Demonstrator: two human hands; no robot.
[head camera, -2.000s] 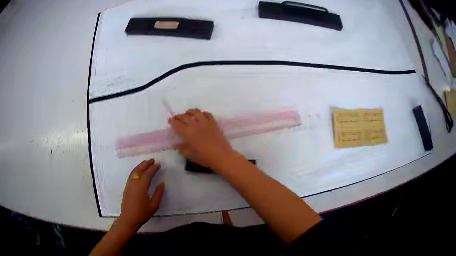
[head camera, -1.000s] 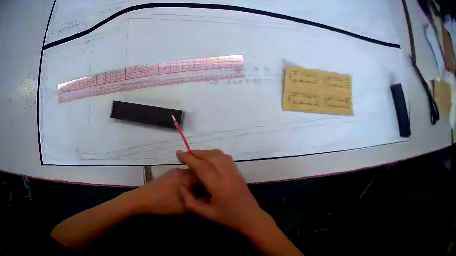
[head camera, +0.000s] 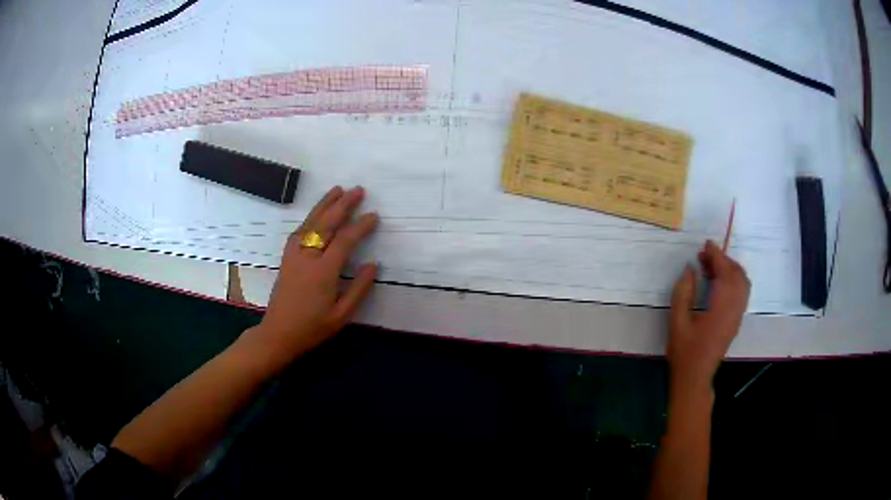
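My left hand (head camera: 320, 264), with a gold ring, lies flat with fingers apart on the white paper pattern (head camera: 410, 210) near its lower edge, holding nothing. My right hand (head camera: 710, 303) is at the lower right of the paper and holds a thin red pen refill (head camera: 730, 225) that points up and away. The clear ruler with a pink-red grid (head camera: 274, 98) lies on the paper at the upper left, untouched. A black pattern weight (head camera: 239, 172) lies between the ruler and my left hand.
A yellow-tan card with rows of writing (head camera: 598, 161) lies between and beyond my hands. Another dark weight (head camera: 811, 242) lies at the paper's right end. A small brown strip (head camera: 235, 283) shows at the table edge. A dark cord-like strip (head camera: 872, 166) lies at far right.
My hands have moved apart: the left now rests on the paper, the right has gone far right with the refill. The ruler, held down two seconds ago, lies free. The view has shifted.
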